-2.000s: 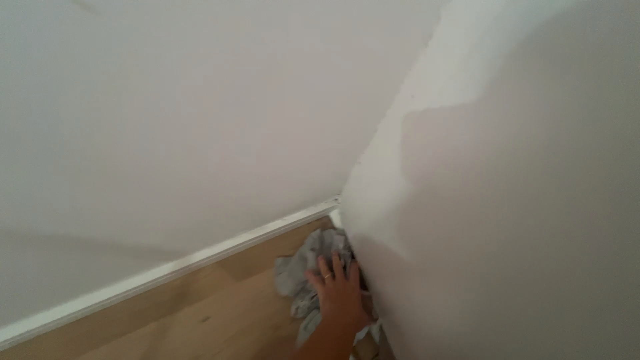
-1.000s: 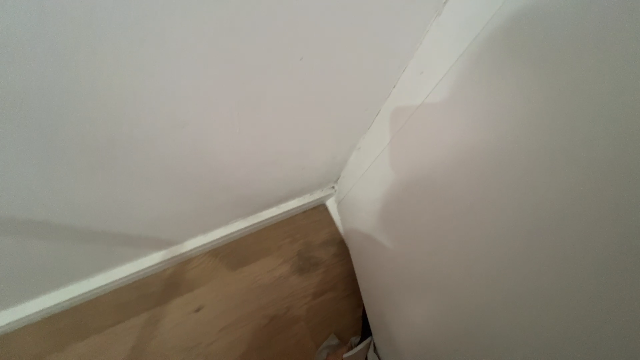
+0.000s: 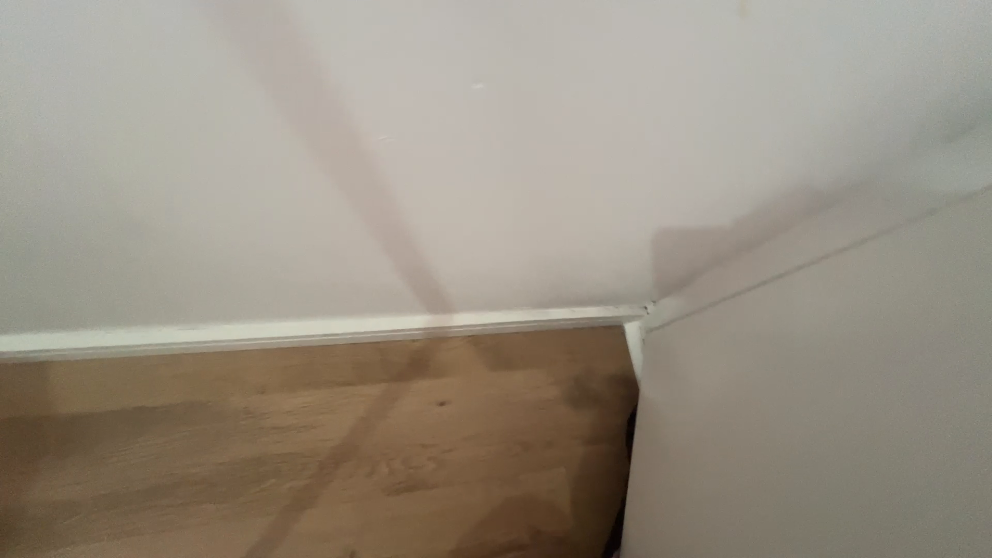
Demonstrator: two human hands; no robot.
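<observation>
Neither my left hand nor my right hand shows in the head view. A wood-look floor [image 3: 372,442] fills the lower left, with shadows across it. Along its far edge runs a white baseboard [image 3: 310,332] at the foot of a pale wall [image 3: 504,178]. The baseboard ends at a corner near a short white trim piece [image 3: 635,349]. The grey cloth is out of sight.
A large pale flat surface [image 3: 806,411], perhaps a door or panel, stands on the right, with a thin seam above it. Something dark [image 3: 630,434] shows in the narrow space at its left edge. Long shadows cross the wall.
Two seconds ago a hand with a ring pressed a grey cloth on the floor by the corner; both have left the view. The view has turned.
</observation>
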